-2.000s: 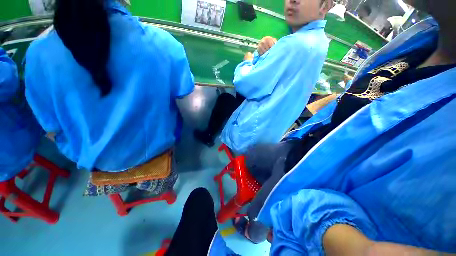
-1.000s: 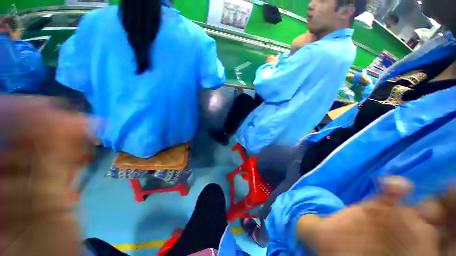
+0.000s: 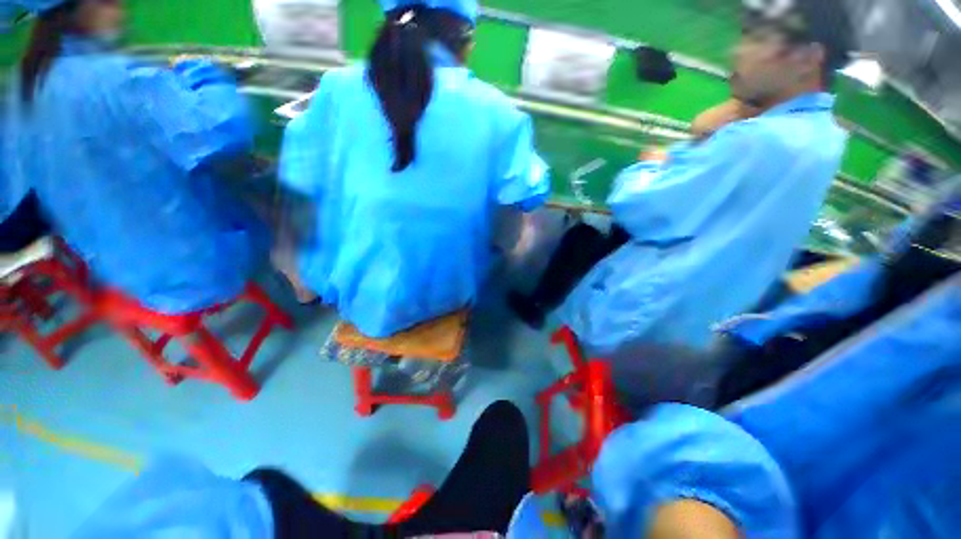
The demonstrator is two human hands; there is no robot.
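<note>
Neither of my hands shows. A pale blue fabric part [image 3: 179,505], perhaps my sleeve or smock, lies blurred at the bottom left edge. My dark-clad legs [image 3: 485,468] reach in from the bottom. A wrist in a gathered blue cuff [image 3: 690,518] is cut off at the bottom right; it seems to be a neighbour's, and its hand is hidden. Ahead, a worker with a ponytail [image 3: 406,211] sits on a stool with a tan cushion [image 3: 427,339]. A clear film strip [image 3: 583,179] lies on the green conveyor [image 3: 564,144].
A seated worker [image 3: 706,226] at the right faces left, on a red stool [image 3: 580,416]. Another worker [image 3: 142,190] sits at the left on a red stool [image 3: 200,342]. A blue-clad neighbour [image 3: 875,421] is close on the right. Sheets [image 3: 566,63] hang on the green board.
The view has swung left, so the workers appear further right and more of the left worker shows. The large blurred hand at the left has left the picture. The hands at the lower right no longer show.
</note>
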